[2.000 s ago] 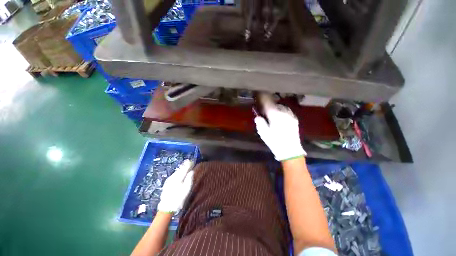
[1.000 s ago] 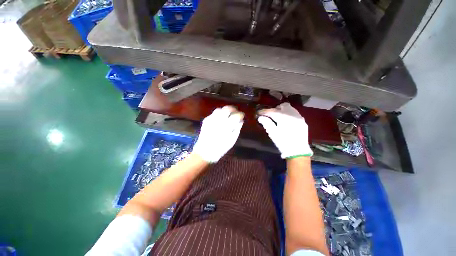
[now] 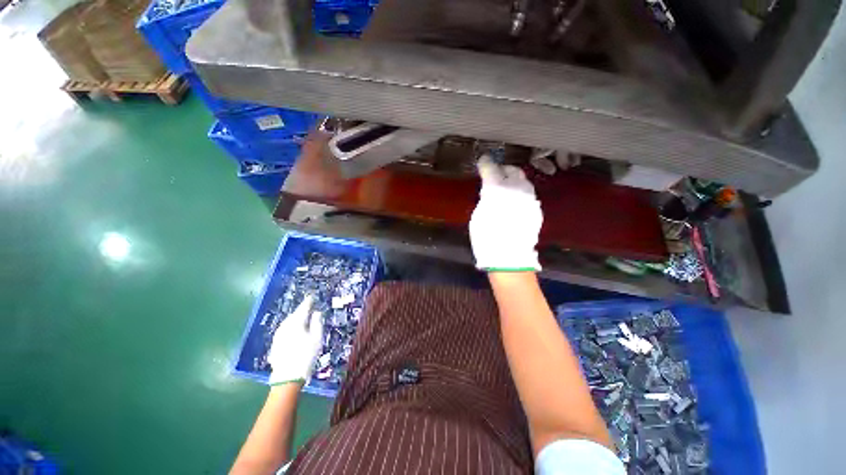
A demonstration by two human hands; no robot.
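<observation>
My right hand [image 3: 506, 219], in a white knit glove with a green cuff, reaches over the red board [image 3: 594, 211] to the die [image 3: 459, 153] under the press beam. Its fingertips are close together at the die; whether they hold a part cannot be made out. My left hand [image 3: 296, 347], gloved alike, is over the smaller blue bin [image 3: 243, 356] of small metal parts [image 3: 345, 283], its fingertips at the heap. Whether it holds a part cannot be told. The larger blue bin [image 3: 728, 390] by my right leg holds grey metal parts [image 3: 640, 390].
The thick press beam [image 3: 501, 107] crosses above the board. A slotted bar [image 3: 371, 147] is at the board's left end. A red-handled tool [image 3: 707, 264] and small scraps lie at the table's right end. Blue crates [image 3: 260, 125] stand at back left.
My left hand has gone from above the board's front down to the left bin. My right hand has moved from the board's front to the die. The view has shifted slightly.
</observation>
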